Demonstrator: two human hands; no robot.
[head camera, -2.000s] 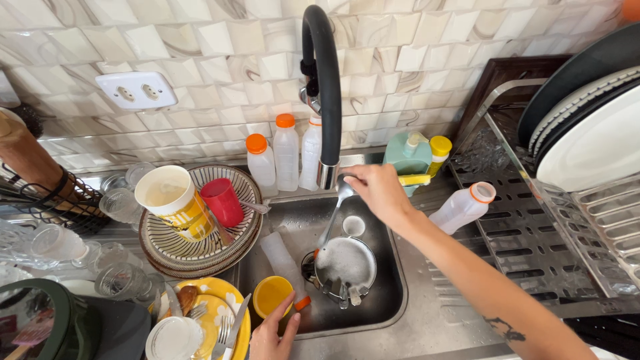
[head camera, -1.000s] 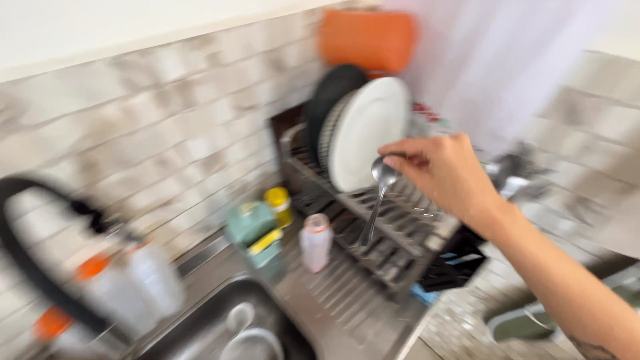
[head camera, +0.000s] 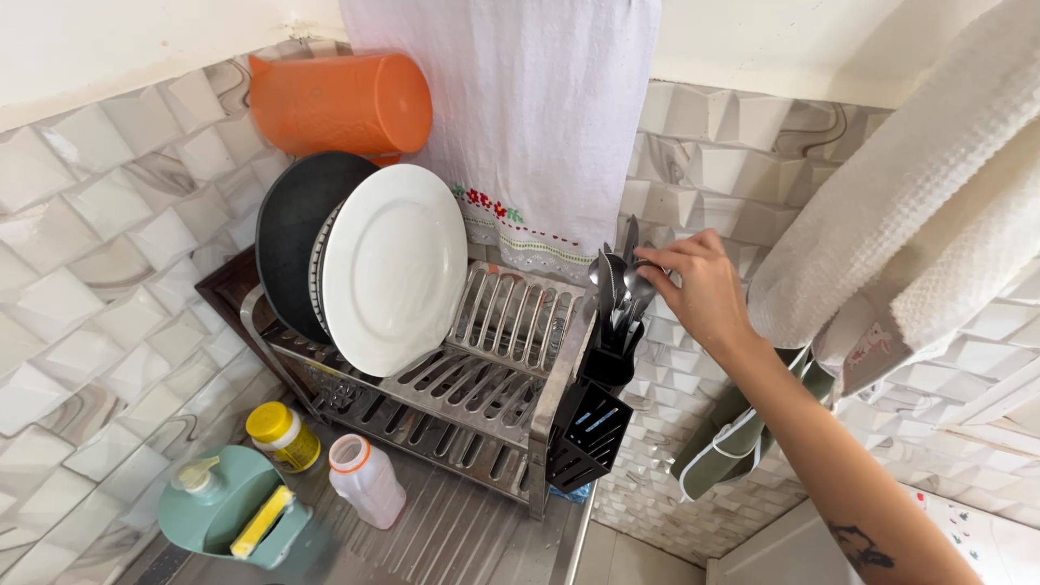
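My right hand (head camera: 695, 280) pinches a metal spoon (head camera: 640, 279) by its bowl end, among the cutlery at the top of a black plastic cutlery holder (head camera: 608, 367). Several spoons and a knife (head camera: 604, 296) stand upright in that holder, which hangs on the right end of a metal dish rack (head camera: 561, 378). How far down the held spoon sits is hidden by the other cutlery. A white plate (head camera: 394, 272) and a dark round plate or pan (head camera: 305, 244) stand upright at the rack's left. My left hand is outside the view.
A teal soap dispenser (head camera: 183, 508) with a yellow sponge (head camera: 262, 522), a yellow-lidded jar (head camera: 284, 436) and an open plastic bottle (head camera: 370, 487) stand before the rack. Behind hang an orange container (head camera: 341, 104) and an embroidered cloth (head camera: 536, 122). White towels (head camera: 886, 211) hang at right.
My right hand has carried the spoon from the sink, over the dish rack, to the cutlery holder. The view has swung right, and my left hand has left it.
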